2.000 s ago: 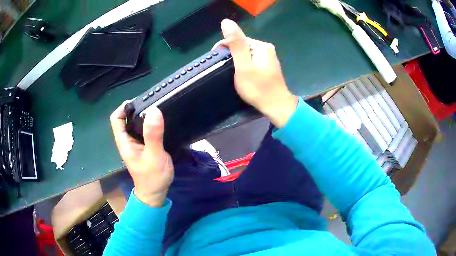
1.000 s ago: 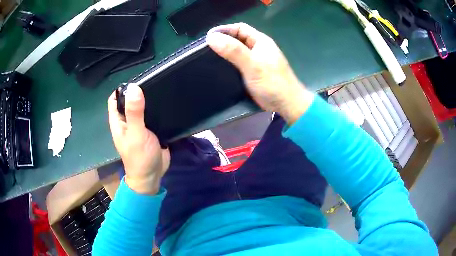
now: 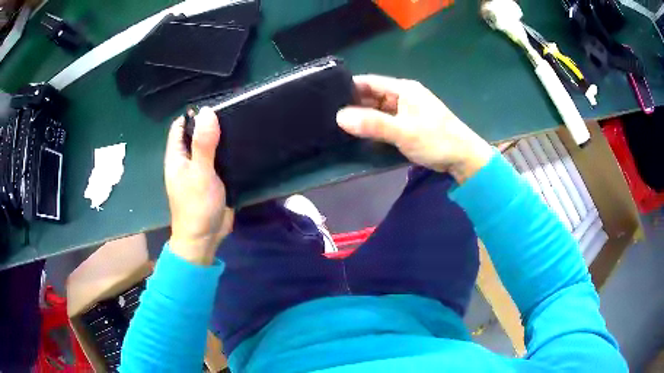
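Observation:
A black unit [image 3: 280,124] with a silver strip along its far long edge is held over the bench's near edge, its plain black face up. My left hand [image 3: 195,178] grips its left end, thumb on top at the corner. My right hand [image 3: 411,120] is at its right end, thumb near the face's edge and fingers behind. Which face lies underneath is hidden. Flat black cover panels [image 3: 193,49] lie in a loose pile beyond it, and another dark panel [image 3: 331,33] lies to their right.
Black units [image 3: 49,182] stand at the bench's left beside a torn white scrap [image 3: 106,173]. An orange box [image 3: 413,9] is at the top. A mallet [image 3: 560,102] and yellow-handled pliers [image 3: 566,64] lie right. Cartons [image 3: 109,280] are below the bench, left and right.
The unit has tilted so its row of round keys no longer shows, only the silver strip and black face. My right hand has shifted down along its right end.

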